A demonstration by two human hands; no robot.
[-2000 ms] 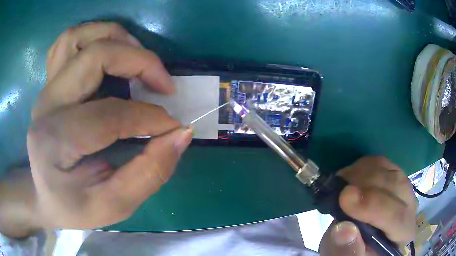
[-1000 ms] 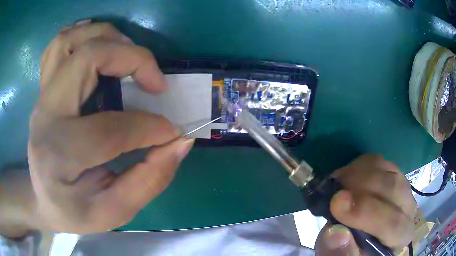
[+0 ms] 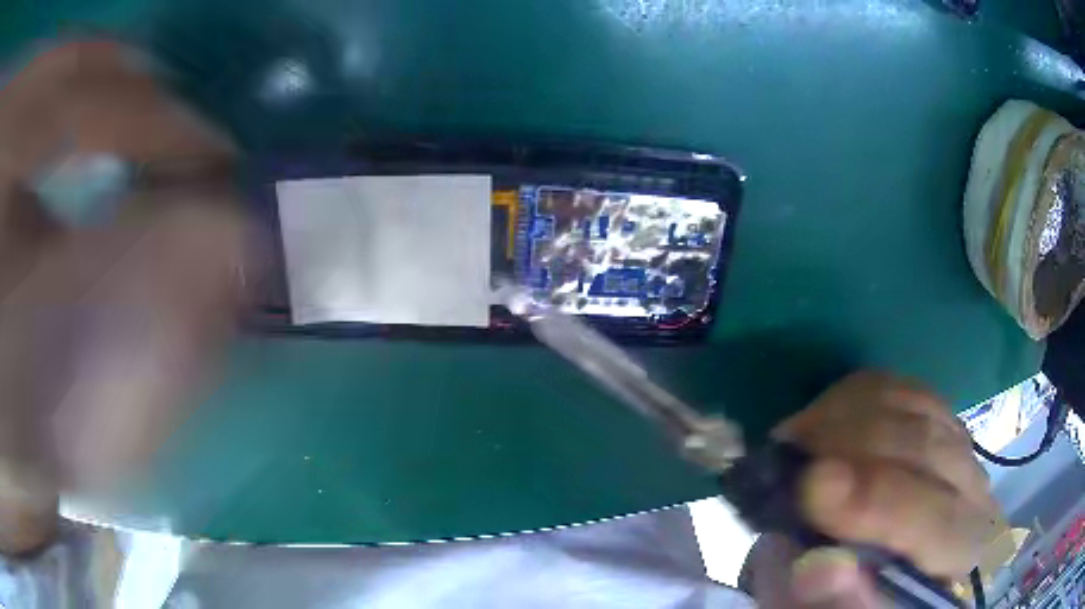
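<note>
A dark phone housing (image 3: 393,334) lies lengthwise in front of me. The white back of an LCD screen (image 3: 387,251) covers its left part. An orange flex cable (image 3: 505,214) shows at the screen's right edge, beside the blue and silver circuit board (image 3: 625,252). My right hand (image 3: 886,476) holds the soldering iron (image 3: 613,371) like a pen, its tip at the lower left corner of the board near the screen's edge. My left hand (image 3: 119,286) is strongly blurred at the far left, off the screen. Whether it still holds the solder wire cannot be seen.
The housing lies on a green mat (image 3: 476,440). A round cream and yellow ring with silvery stuff inside (image 3: 1005,220) stands at the right edge. A black cord (image 3: 1026,450) curves below it. Light cloth (image 3: 452,577) shows below the mat's near edge.
My left hand has moved left, away from the screen, uncovering it. The iron tip has shifted down and left along the board's edge. The thin solder wire no longer shows over the screen.
</note>
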